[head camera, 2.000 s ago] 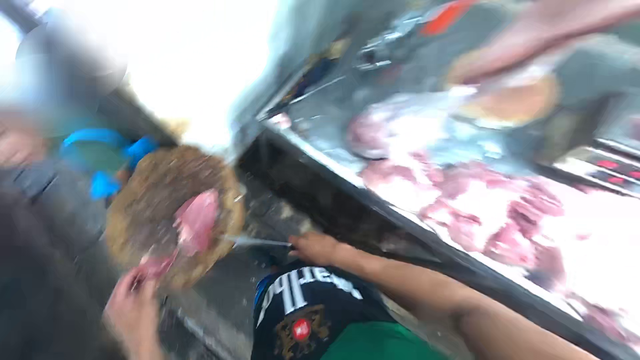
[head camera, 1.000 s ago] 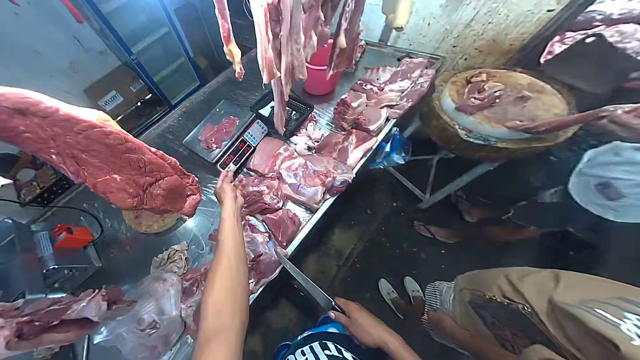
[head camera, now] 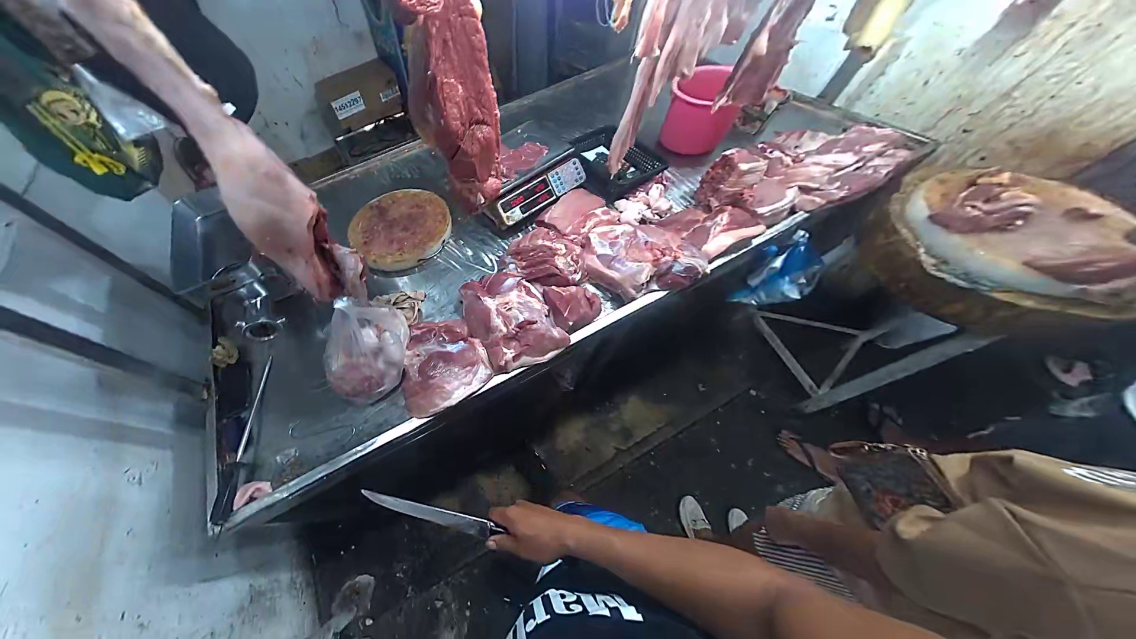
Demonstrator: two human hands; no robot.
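My right hand (head camera: 537, 531) is closed around the handle of a long butcher's knife (head camera: 426, 513), whose blade points left, in front of the metal table's edge. My left hand does not show in the frame of now. Several cuts of raw meat (head camera: 510, 324) lie along the table's near side. Beside them at the left sits a clear plastic bag of meat (head camera: 366, 351). Behind the cuts stands a digital scale (head camera: 537, 197) with a piece of meat on its tray. A large piece of red meat (head camera: 457, 106) hangs just left of the scale.
A round cutting board (head camera: 400, 229), a meat grinder (head camera: 253, 306) and a pink bucket (head camera: 698, 111) stand on the metal table (head camera: 328, 439). A hanging shank (head camera: 266, 209) reaches in at upper left. At right are a chopping block (head camera: 932, 257) with meat and a person in tan clothing (head camera: 1021, 524).
The view has swung widely. One second ago my left hand was at the scale; now it is out of view. The knife remains in my right hand, its blade now pointing left.
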